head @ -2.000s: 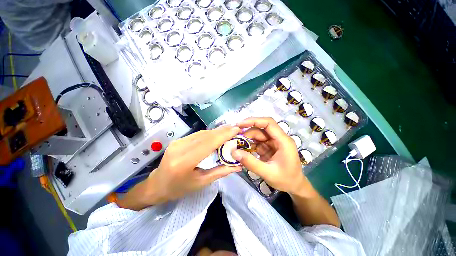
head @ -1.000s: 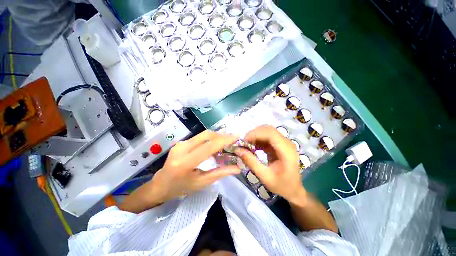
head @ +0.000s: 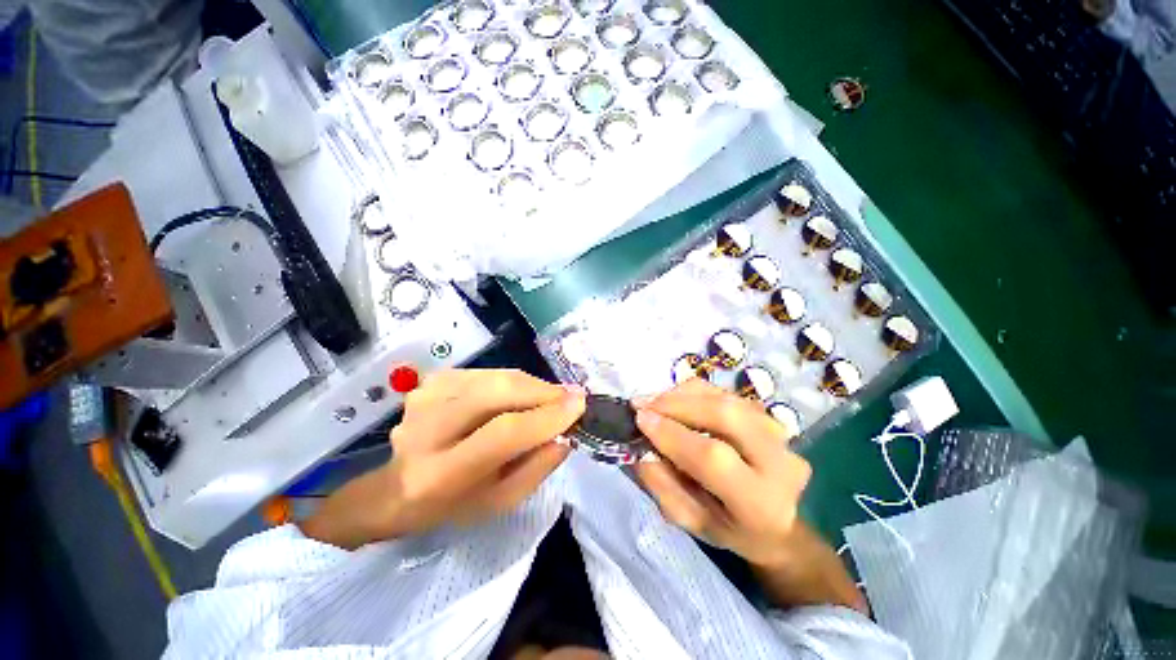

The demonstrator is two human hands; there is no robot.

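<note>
A round joined unit (head: 609, 420), a dark disc in a silver ring, is held at the lower middle with its dark face up. My left hand (head: 484, 436) grips its left edge between thumb and fingers. My right hand (head: 720, 467) grips its right edge the same way. The fingers hide parts of the rim. The module tray (head: 890, 365) lies beyond my right hand, with rows of half white, half dark display modules (head: 787, 304) with gold-brown tails. The housing sheet (head: 387, 161) at the top holds rows of silver ring housings (head: 544, 121).
A white press machine (head: 213, 496) stands left, with a red button (head: 405, 379), a black bar (head: 303, 277) and an orange-brown plate (head: 97, 290). A white plug (head: 926, 404) with cable and clear plastic sheets (head: 993, 554) lie right. A person in white (head: 116, 45) is top left.
The unit was white side up, then blurred between my fingers; now its dark face shows. My hands now hold it from opposite sides, my right hand slightly lower. The view has shifted slightly.
</note>
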